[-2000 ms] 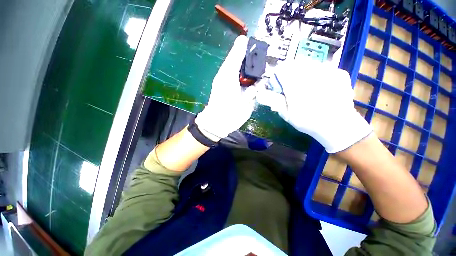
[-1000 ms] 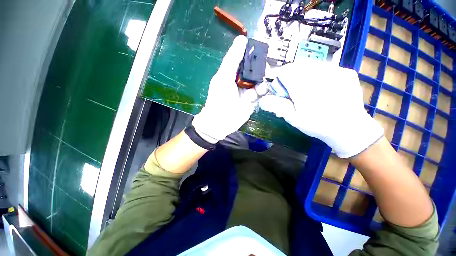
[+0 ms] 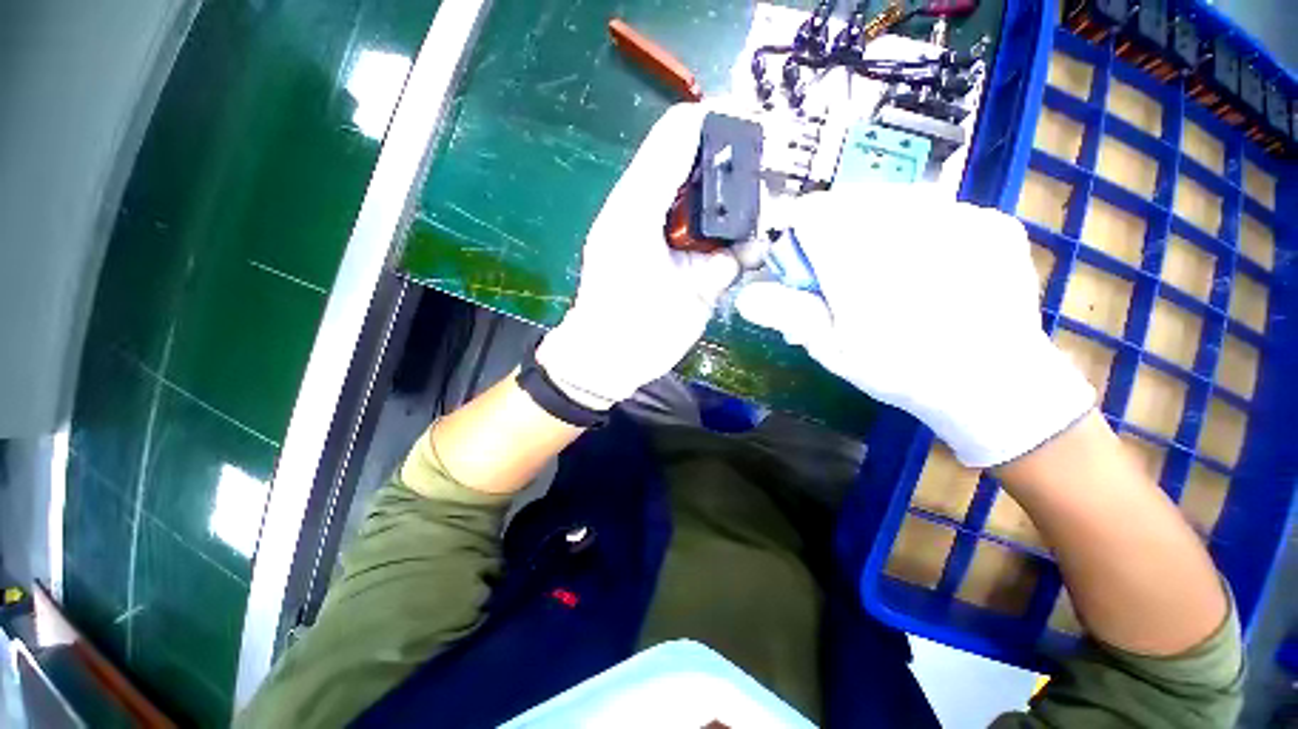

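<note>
My left hand [image 3: 626, 271], in a white glove, holds a coil part [image 3: 730, 181] above the green mat. The part's flat black face with small holes is turned up, and its orange-copper side shows at the lower left. My right hand [image 3: 925, 299], also gloved in white, is closed around a pale-blue hand tool [image 3: 797, 262]. The tool's front end is beside the lower right of the part, by my left fingertips; whether it touches the part I cannot tell.
A white fixture plate [image 3: 783, 107] with black fittings and a teal block [image 3: 883, 153] lies behind my hands. An orange-red stick [image 3: 655, 60] lies left of it. A blue divided tray [image 3: 996, 214] stands right, with black parts [image 3: 1210, 64] at its far end. A pale rail [image 3: 373, 257] runs at left.
My left hand has tilted the part a little, so its black face sits more upright in view. My right hand has moved slightly down and still holds the tool.
</note>
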